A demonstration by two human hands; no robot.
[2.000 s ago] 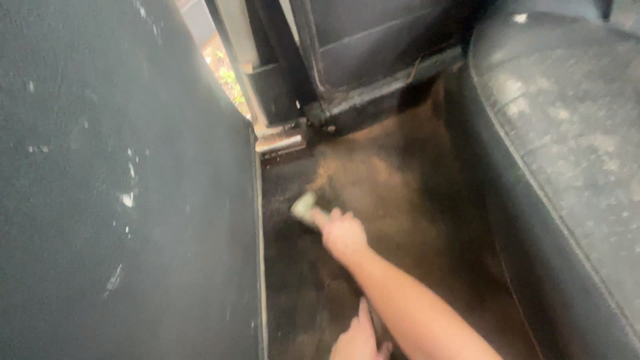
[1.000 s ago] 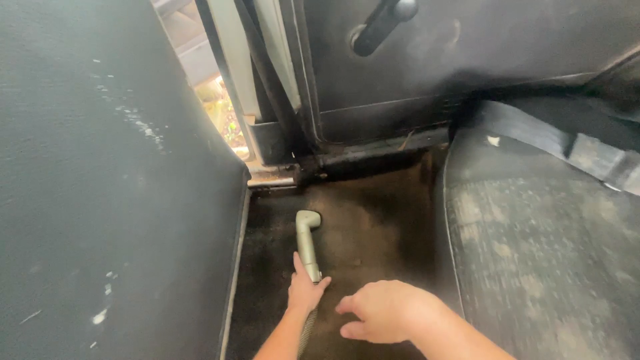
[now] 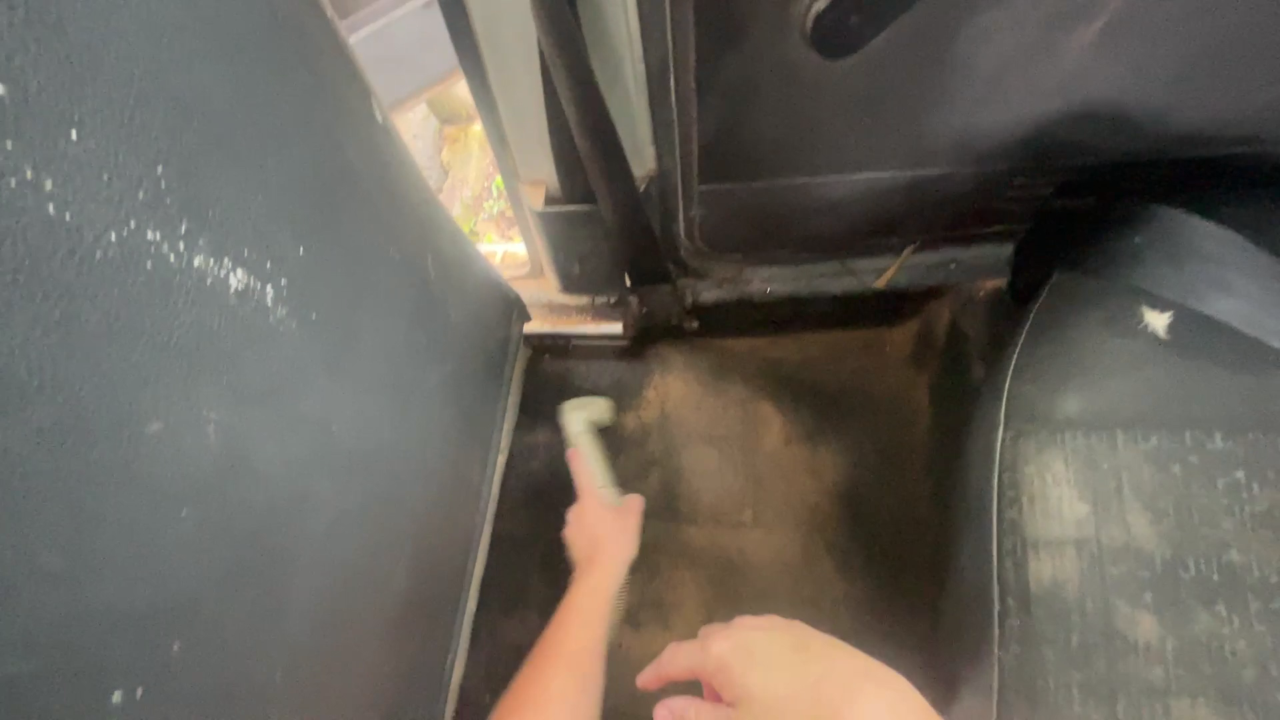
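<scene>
My left hand is closed around the handle of a pale, angled nozzle that looks like a vacuum or spray head, blurred by motion. A ribbed hose runs back from it beside my wrist. The nozzle's head is over the left part of a dark, dusty vehicle floor. Lower right of it, my right hand hovers over the floor with bent fingers and nothing visible in it.
A dark panel with white marks rises at the left. A worn black seat with a belt strap stands at the right. The door panel and its sill lie ahead; a narrow gap shows ground outside.
Two seconds ago my right hand held the nozzle; one second ago it was in my left hand, with the right hand off it. The view has shifted.
</scene>
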